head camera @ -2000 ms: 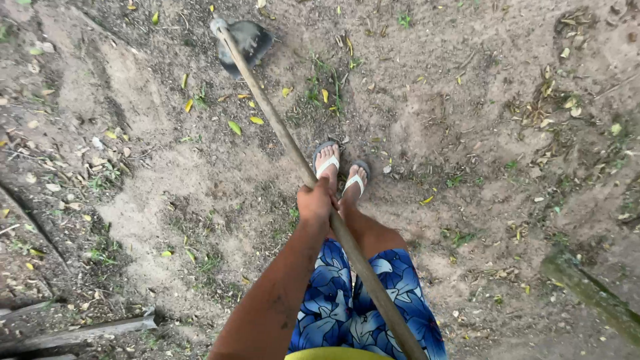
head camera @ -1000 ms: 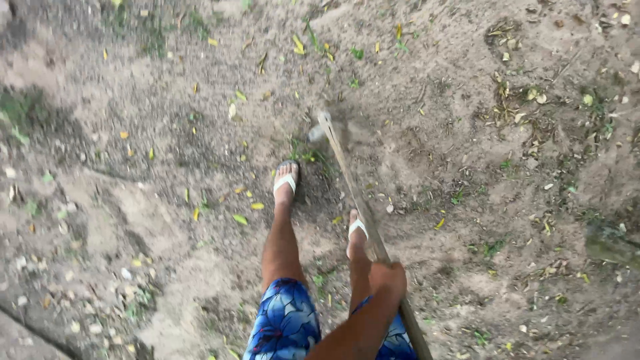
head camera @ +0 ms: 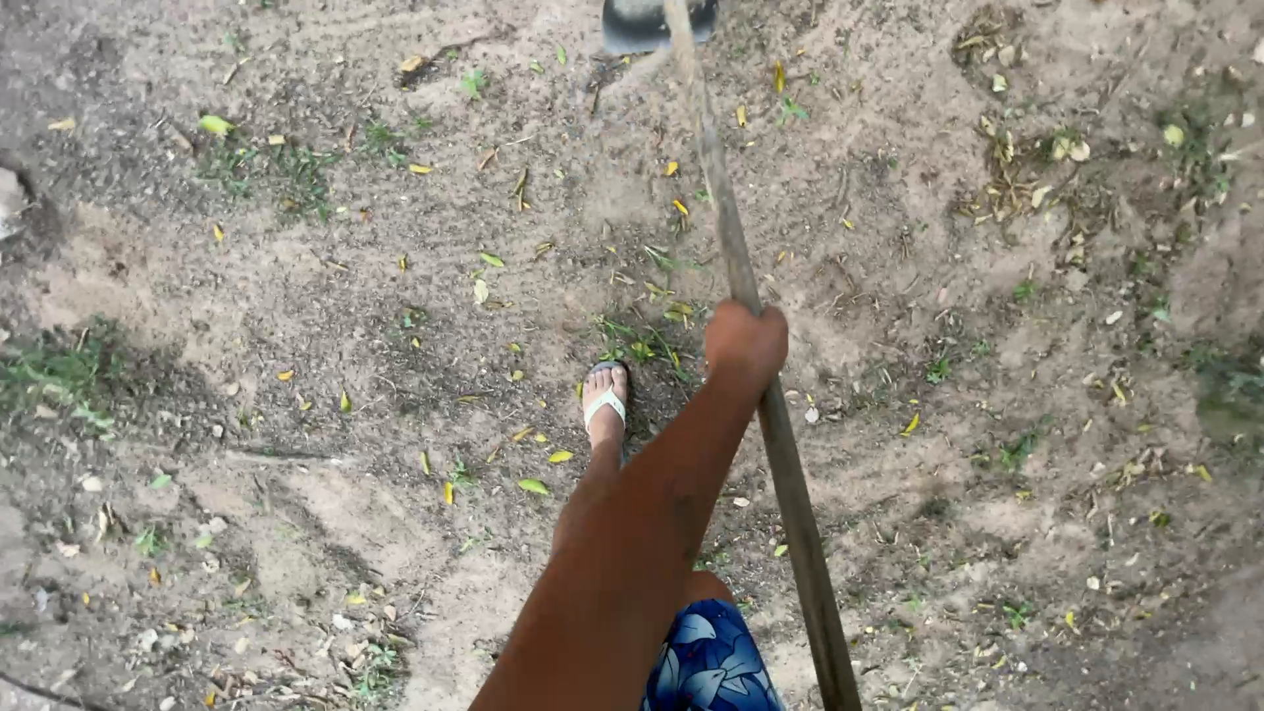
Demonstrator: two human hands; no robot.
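Observation:
My left hand (head camera: 747,346) is closed around the long wooden handle (head camera: 800,504) of a hoe, about midway along its visible length. The handle slants from the top of the view down to the bottom edge, right of my forearm. At the top edge is the hoe's dark metal blade (head camera: 637,28), partly cut off by the frame, with its lower rim showing; whether it touches the soil is not clear. My right hand is out of view.
Dirt ground (head camera: 326,513) bears scattered yellow leaves and small weeds (head camera: 286,173). My foot in a white-strapped flip-flop (head camera: 604,400) stands left of the handle. A pale stone (head camera: 10,202) lies at the left edge. Patterned blue shorts (head camera: 711,657) show at the bottom.
The hoe blade, near my feet one second ago, is now farther out ahead at the top edge. My left hand has reached forward with the handle. The view has shifted.

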